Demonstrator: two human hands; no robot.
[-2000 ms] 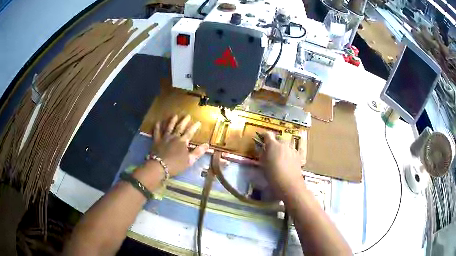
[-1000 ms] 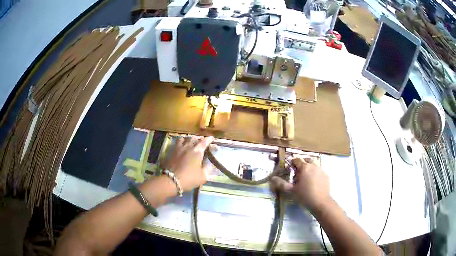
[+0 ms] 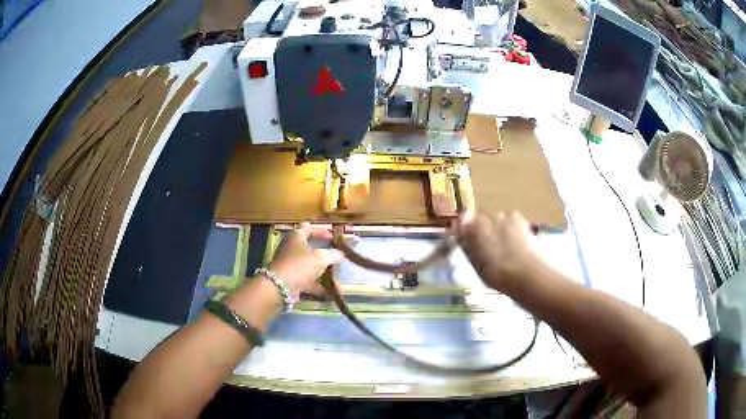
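Note:
A brown bag panel [image 3: 515,184] lies under the machine head and the yellow-gold clamp frame [image 3: 398,164]. A brown strap handle [image 3: 393,266] hangs in a loop below the panel's front edge; a longer strap loop [image 3: 425,367] curves over the table nearer to me. My left hand [image 3: 304,263] is at the panel's front edge and pinches the strap at the loops' left side. My right hand [image 3: 495,241], blurred, has its fingertips on the strap's right end by the right clamp arm. They hide that end.
The sewing machine's dark grey head [image 3: 327,94] stands over the panel. A black mat [image 3: 184,213] and a strap bundle [image 3: 78,204] are at left. A control screen [image 3: 615,69], a small fan [image 3: 683,168] and a thin cable [image 3: 634,221] are at right. Yellow tape guides [image 3: 384,309] cross the plate.
My right hand has moved up from below the panel edge to the right clamp arm. The longer strap loop has swung out to the right. My left hand has stayed near the left strap end.

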